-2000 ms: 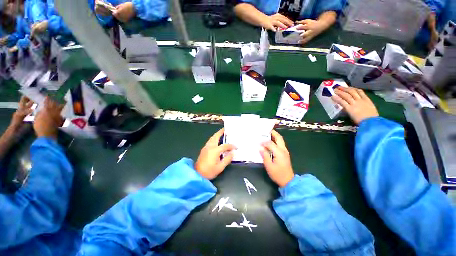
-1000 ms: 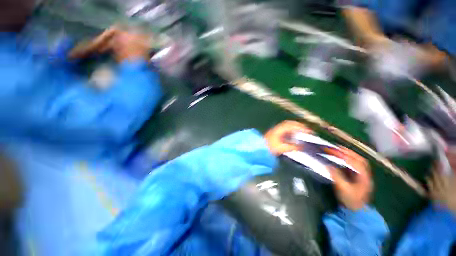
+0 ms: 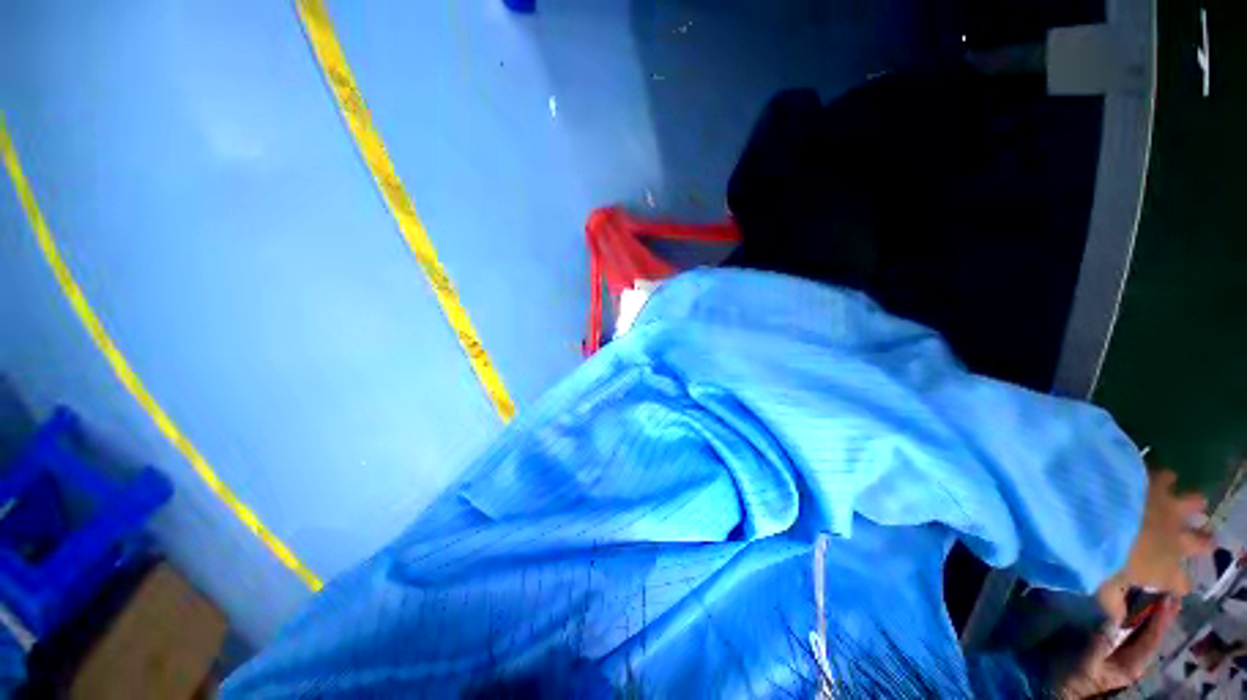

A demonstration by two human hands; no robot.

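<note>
The view is tilted. A light-blue smock fills the lower middle, with one sleeve reaching right over the table edge. It looks like my own, but I cannot be sure. At its cuff my left hand (image 3: 1160, 536) shows small at the lower right rim, fingers partly hidden. My right hand (image 3: 1124, 654) seems to be the blurred one just below it. A small white, dark and red piece, perhaps a printed carton (image 3: 1138, 622), is between them. Which fingers grip it I cannot tell.
The dark green tabletop (image 3: 1190, 301) has a pale edge (image 3: 1124, 205). Cartons (image 3: 1210, 654) lie at the lower right rim. Left is blue floor with yellow lines (image 3: 410, 226), a blue stool (image 3: 69, 520) and a brown box (image 3: 151, 636). A red crate (image 3: 598, 274) stands beside a black shape.
The view has swung left and down, from the conveyor to the floor and table edge. The hands and carton have shifted from the middle to the lower right rim.
</note>
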